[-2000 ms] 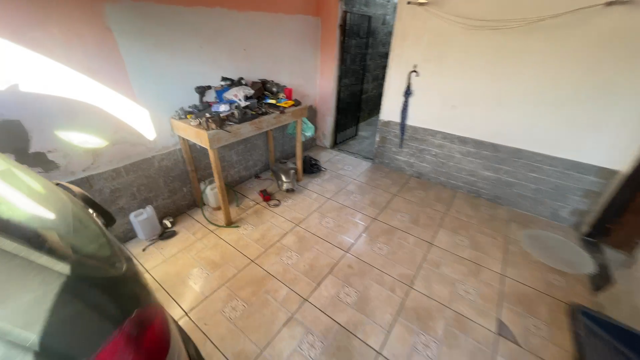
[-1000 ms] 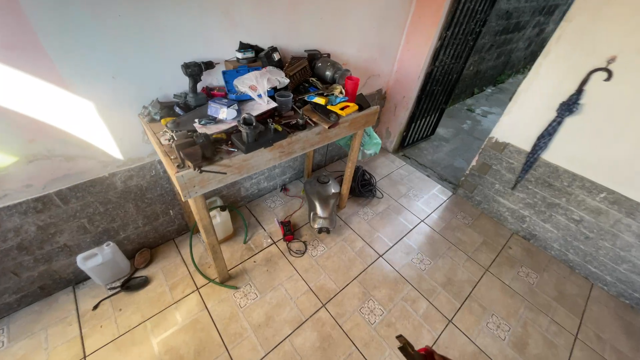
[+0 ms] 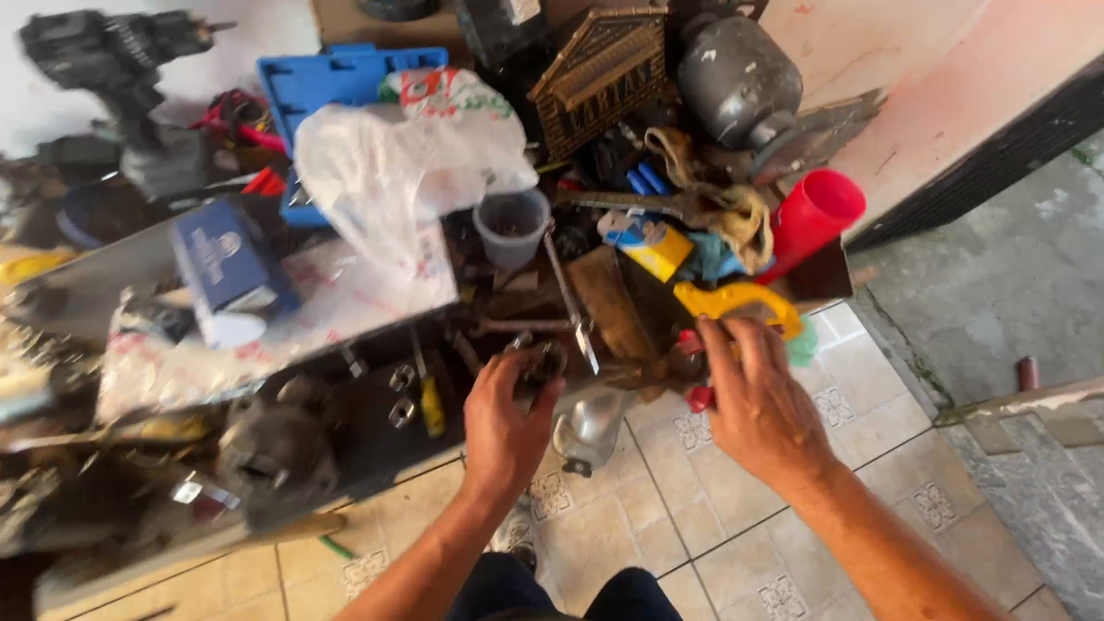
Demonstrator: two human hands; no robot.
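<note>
My left hand has its fingers closed around a small round metal part at the front edge of the workbench. My right hand grips a rusty tool with red on its handle; its dark end points toward my left hand, and the fingers hide part of it. A yellow-handled saw lies just behind my right hand. Wrenches lie behind my left hand, beside a clear plastic cup. To the left of that hand are a yellow screwdriver and two metal nuts.
A cordless drill, a blue case, a white plastic bag, a blue box and a red cup crowd the bench. A metal motor-like body sits front left. Below, a metal tank stands on the tiled floor.
The view has come up close to the bench. Both hands are now in sight over its front edge; a second ago only a rusty, red-marked piece showed at the bottom of the view.
</note>
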